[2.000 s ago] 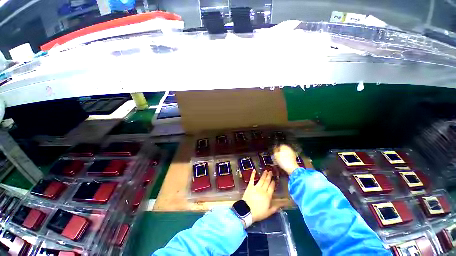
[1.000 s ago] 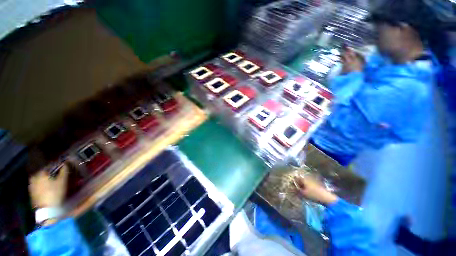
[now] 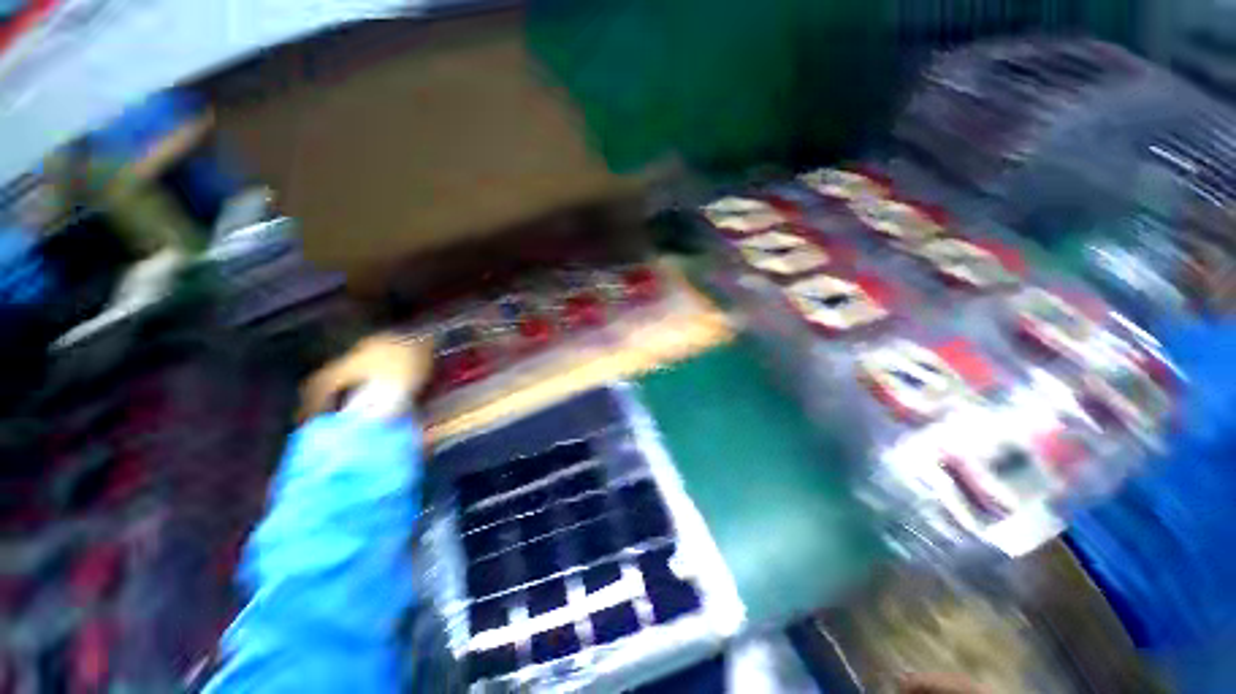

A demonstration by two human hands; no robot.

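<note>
The whole view is blurred. My left hand (image 3: 373,373) lies at the left end of the unit tray; its fingertips and anything in them cannot be made out. Red units (image 3: 536,330) stand in a row in that tray, on the tan board (image 3: 596,363). The panel tray (image 3: 718,597), with black screen panels (image 3: 556,522) in its grid, lies in front of the board. A skin-coloured sliver at the bottom edge, right of centre, seems to be my right hand (image 3: 935,686), almost fully cut off.
The right tray stack (image 3: 847,366) holds red units with pale frames. Green mat (image 3: 766,468) lies between it and the panel tray. A brown cardboard sheet (image 3: 434,143) stands behind. Blurred red units (image 3: 102,569) are at left. A person's blue sleeve (image 3: 1166,475) is at right; another person shows upper left.
The view first swung right, then partly back left. My left hand moved to the unit tray's left end. My right hand left the tray for the lower right and has nearly dropped out of view.
</note>
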